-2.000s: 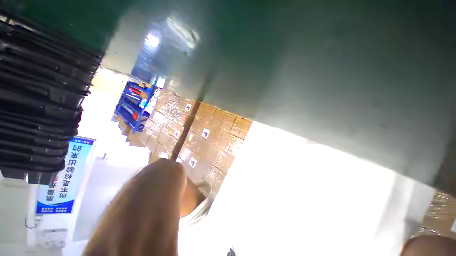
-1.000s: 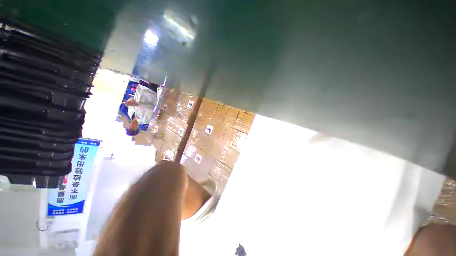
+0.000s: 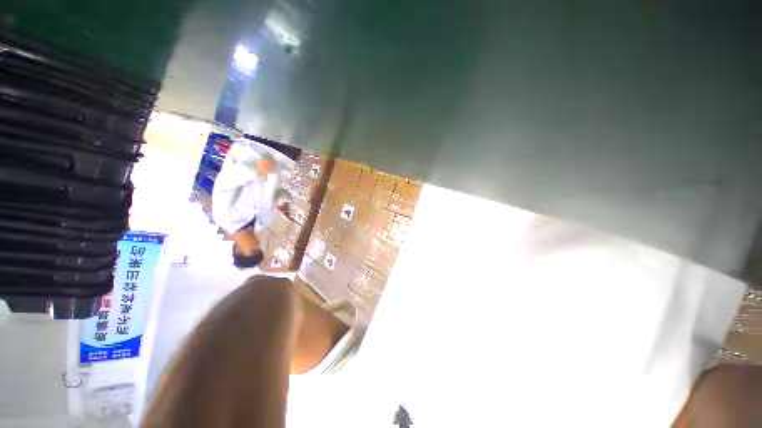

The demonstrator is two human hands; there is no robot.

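Neither of my hands shows. A white shirt (image 3: pixel 518 301) with a small dark chest mark fills the lower middle and right. A bare bent arm (image 3: pixel 226 359) comes from its sleeve, blurred, and its hand is cut off by the lower edge. Part of another bare arm (image 3: pixel 723 401) shows at the lower right corner, also without a hand. A thick pile of black ridged trays (image 3: pixel 63 184) stands at the left edge against the green bench top (image 3: pixel 535 92). No held object can be seen.
The view is upside down. Film-wrapped brown cartons (image 3: pixel 359 217) with square labels are stacked behind. A person in white (image 3: pixel 242 192) is near a blue rack (image 3: pixel 206 171). A blue and white sign (image 3: pixel 125 297) is beside the trays.
The person in the background has come into view before the blue rack and looks larger now. The trays, shirt and near arms have shifted only slightly in the picture.
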